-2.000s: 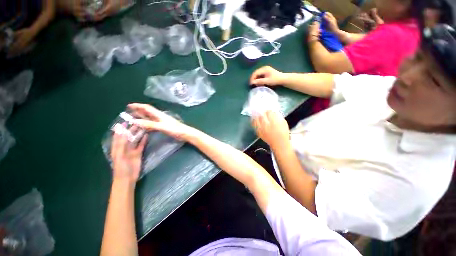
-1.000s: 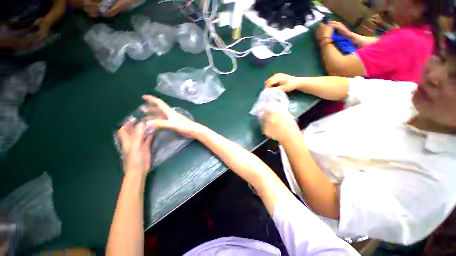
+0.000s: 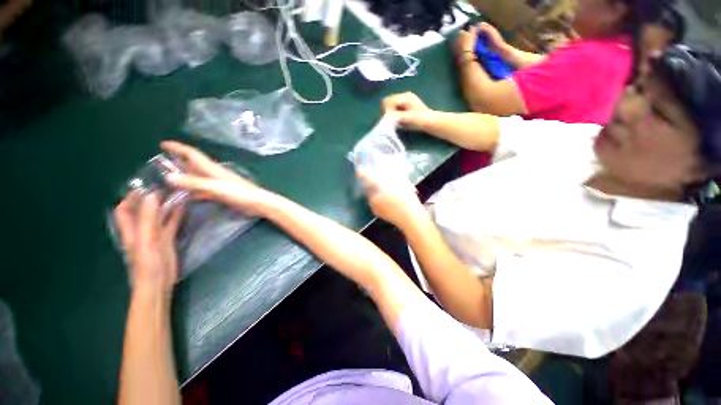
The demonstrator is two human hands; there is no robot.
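Observation:
A clear plastic round case (image 3: pixel 155 172) lies on or in a clear plastic bag (image 3: pixel 207 229) on the dark green bench, in front of me at the left. My left hand (image 3: pixel 150 233) is on its near left side, fingers bent over it. My right hand (image 3: pixel 207 182) holds its right and far side. The fingers hide part of the case, and blur hides whether it is inside the bag.
A bagged case (image 3: pixel 249 125) lies beyond my hands. A row of bagged cases (image 3: pixel 182 43) is at the far left, with white cable (image 3: pixel 316 75) beside it. A worker in white (image 3: pixel 545 237) handles a clear bag (image 3: pixel 381 158) at the right; another worker in pink (image 3: pixel 573 79) holds a blue item (image 3: pixel 492 57).
The view has shifted, so the bench things appear further left. Both my hands remain on the case; my right hand's raised fingers have come down closer to it. The neighbour's bag is lifted more upright.

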